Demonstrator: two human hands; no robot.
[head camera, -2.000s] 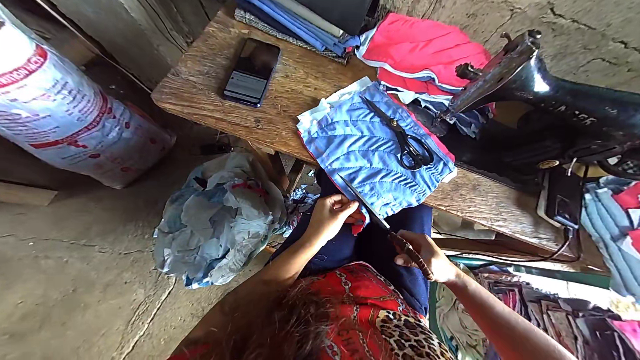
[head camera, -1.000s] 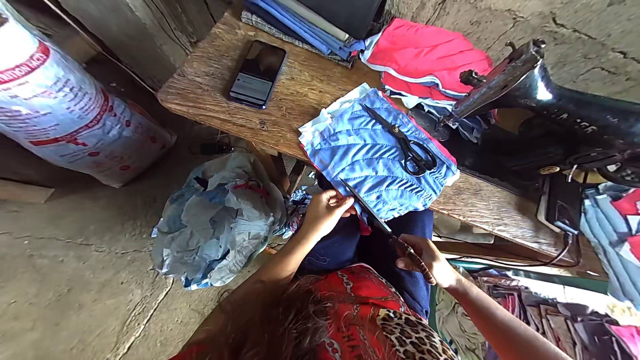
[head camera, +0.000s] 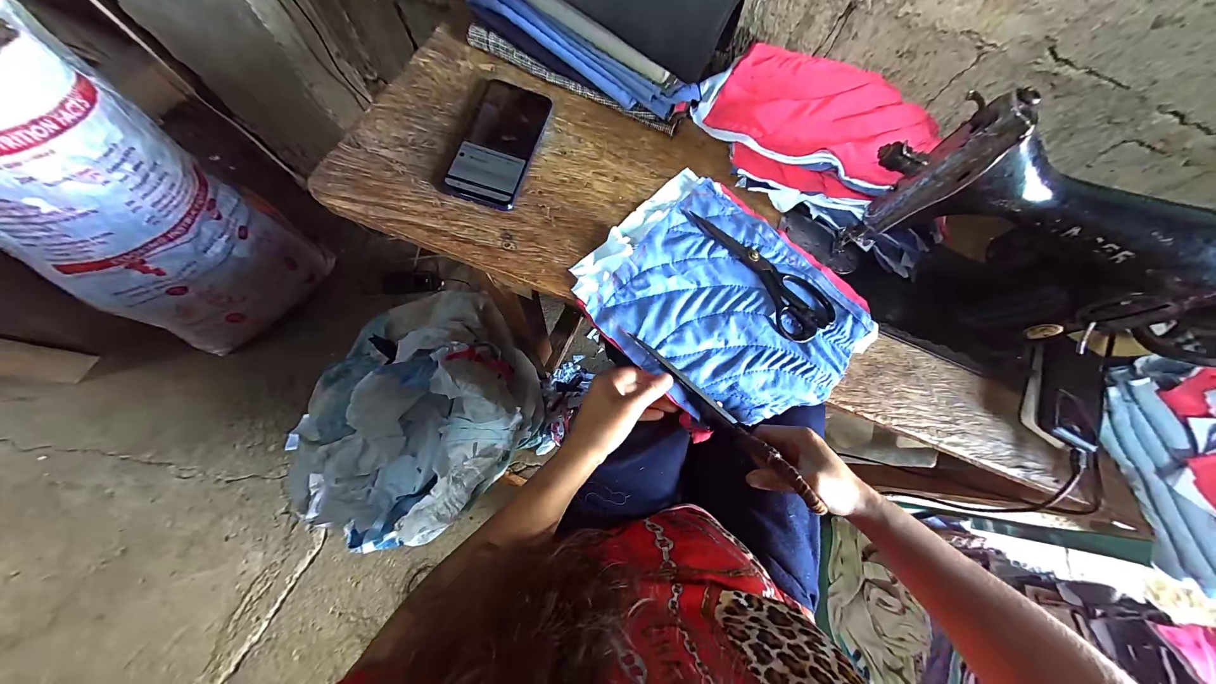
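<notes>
A quilted blue fabric piece (head camera: 703, 294) with red and white edges lies across the table's front edge, above my lap. On it rests a pair of black-handled scissors (head camera: 774, 280). My left hand (head camera: 622, 404) pinches the fabric's lower left edge between thumb and fingers. In my right hand (head camera: 807, 470) are shears (head camera: 689, 388) with brown wrapped handles, their blades pointing up and left along the fabric's lower edge beside my left fingers. Part of the handles is hidden by my right fingers.
A smartphone (head camera: 496, 142), folded cloths (head camera: 579, 57) and red quilted pieces (head camera: 817, 114) lie on the wooden table (head camera: 389, 180). A black sewing machine (head camera: 1092, 209) stands at right. A bag of scraps (head camera: 418, 418) and a printed sack (head camera: 142, 209) stand at left.
</notes>
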